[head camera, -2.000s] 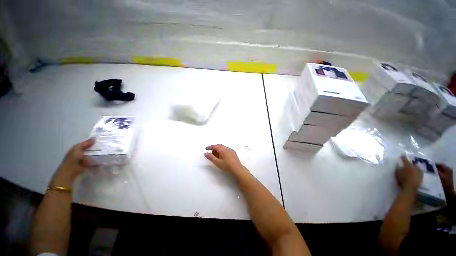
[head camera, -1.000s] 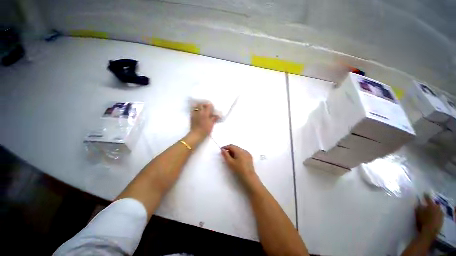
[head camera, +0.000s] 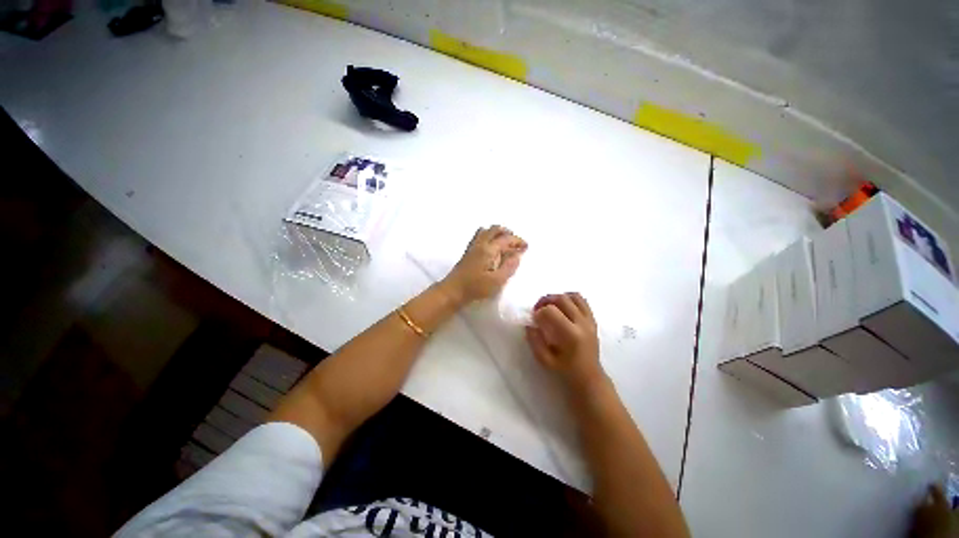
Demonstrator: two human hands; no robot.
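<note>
My left hand (head camera: 491, 263) and my right hand (head camera: 563, 331) are close together over the white table, fingers curled in. A thin clear plastic bag (head camera: 513, 312) shows between them, pinched by my right fingers; my left fingers also appear to grip it, though glare hides its outline. Its faint film seems to run down toward the table's front edge. A bagged white box (head camera: 337, 205) with a dark printed picture lies to the left, its loose crinkled film hanging toward me.
A black curved item (head camera: 379, 100) lies at the back left. Stacked unbagged boxes (head camera: 841, 299) stand at the right, with an orange-and-black tool (head camera: 850, 202) behind. Shiny clear bags (head camera: 883, 426) and part of another person's hand (head camera: 934, 515) are at lower right. White boxes (head camera: 244, 405) show below the table.
My left hand left the bagged box and came to the middle beside my right hand, where the thin bag now shows. The view has turned, shifting the table items in the picture.
</note>
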